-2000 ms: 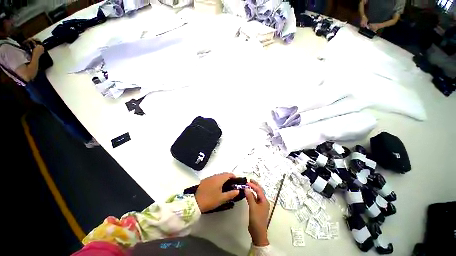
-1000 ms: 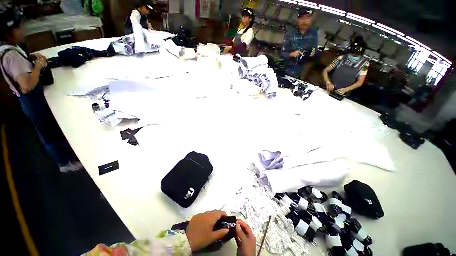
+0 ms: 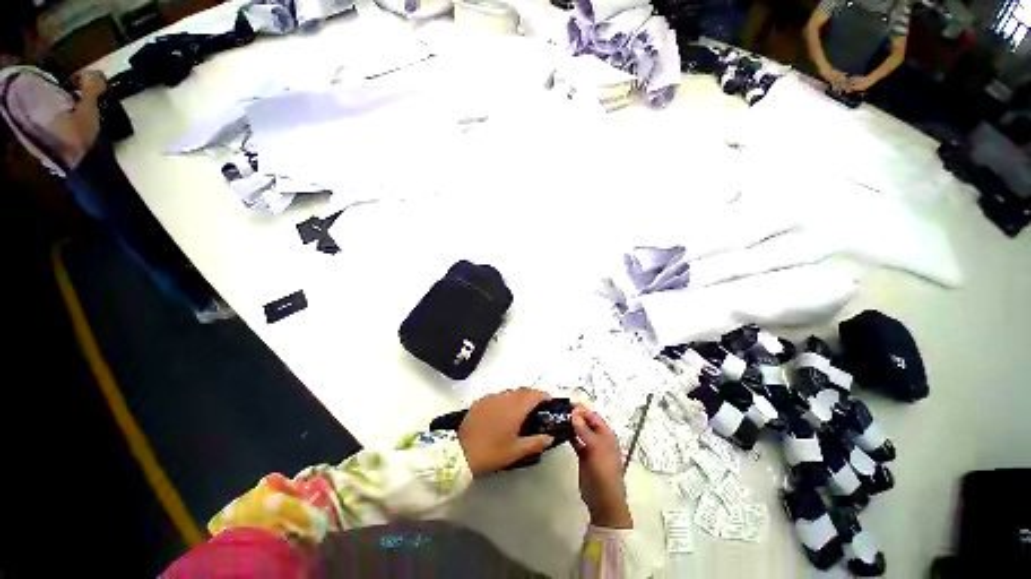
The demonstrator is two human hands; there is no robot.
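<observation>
My left hand (image 3: 501,430) is closed round a black fabric piece, seemingly a small bag (image 3: 551,418), at the near table edge. A small white mark shows on it. Part of the black item sticks out left of my hand. My right hand (image 3: 599,452) pinches its right end with thumb and fingers. Another black shoulder bag (image 3: 458,319) with a white logo lies flat just beyond my hands. Most of the held item is hidden by my fingers.
Desiccant sachets (image 3: 701,475) with a thin stick (image 3: 639,431) lie right of my hands, then bundled straps (image 3: 805,435) and a black bag (image 3: 883,355). White paper (image 3: 746,296) lies beyond. A hang tag (image 3: 285,307) lies left. People stand at far left and far right.
The view tipped up, then back down. My hands stay on the black item; its white mark now looks smaller than the bright patch seen earlier. The bag beyond lies unmoved.
</observation>
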